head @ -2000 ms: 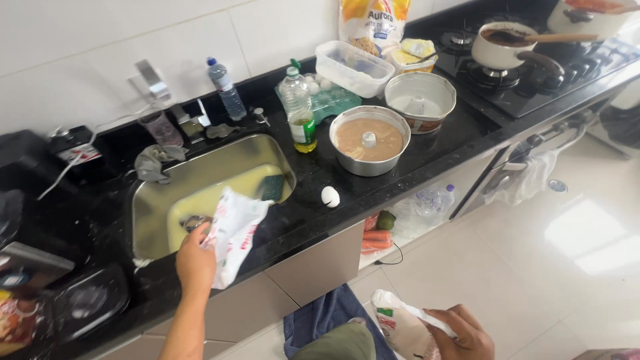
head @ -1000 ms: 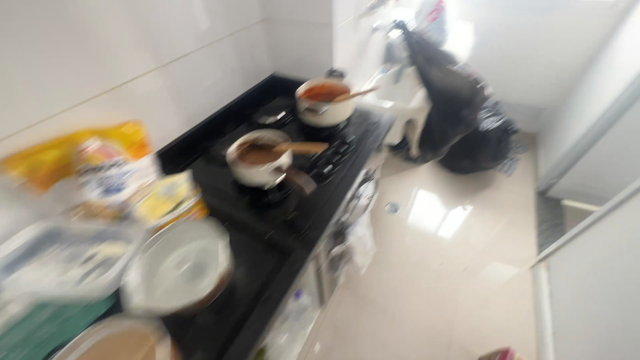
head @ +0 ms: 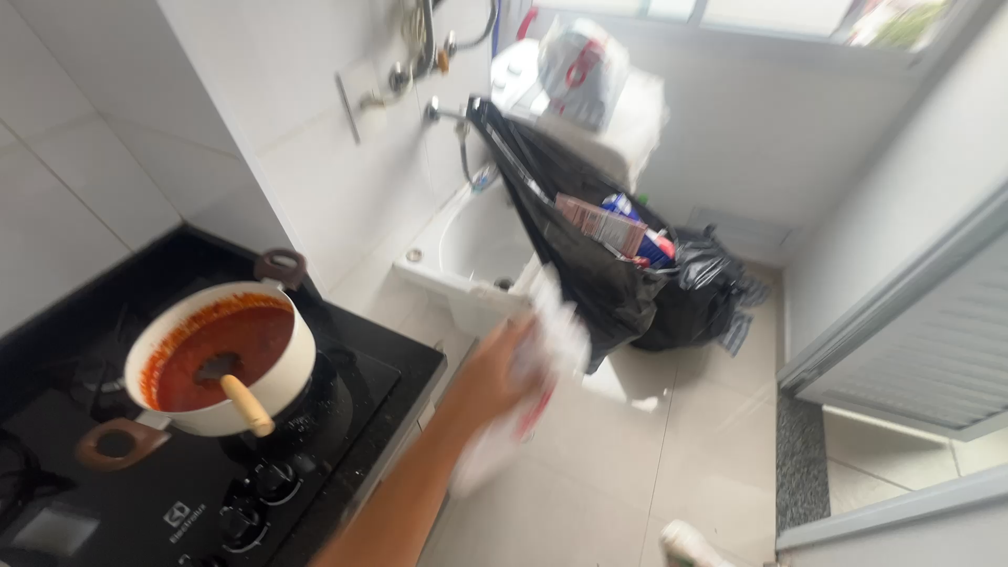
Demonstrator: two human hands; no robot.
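Observation:
My left hand (head: 504, 370) is closed on a crumpled white plastic bag (head: 551, 339) with red print; both are blurred by motion. It is to the right of the cooktop and in front of a white laundry sink (head: 480, 236). Just beyond it hangs an open black garbage bag (head: 543, 220), with a pink printed package (head: 602, 224) and a blue package (head: 650, 248) at its mouth. What the white bag holds cannot be seen. My right hand is out of view.
A cream pot (head: 303, 370) of red sauce with a wooden-handled utensil (head: 248, 405) sits on the black cooktop (head: 331, 457). Another black bag (head: 693, 299) lies on the tiled floor (head: 583, 488). A white-and-red plastic bag (head: 583, 71) rests behind. A door frame (head: 890, 291) stands right.
The view has swung from the kitchen sink to the laundry corner. Two seconds ago my left hand held the white bag over the kitchen sink; now it holds it beyond the cooktop.

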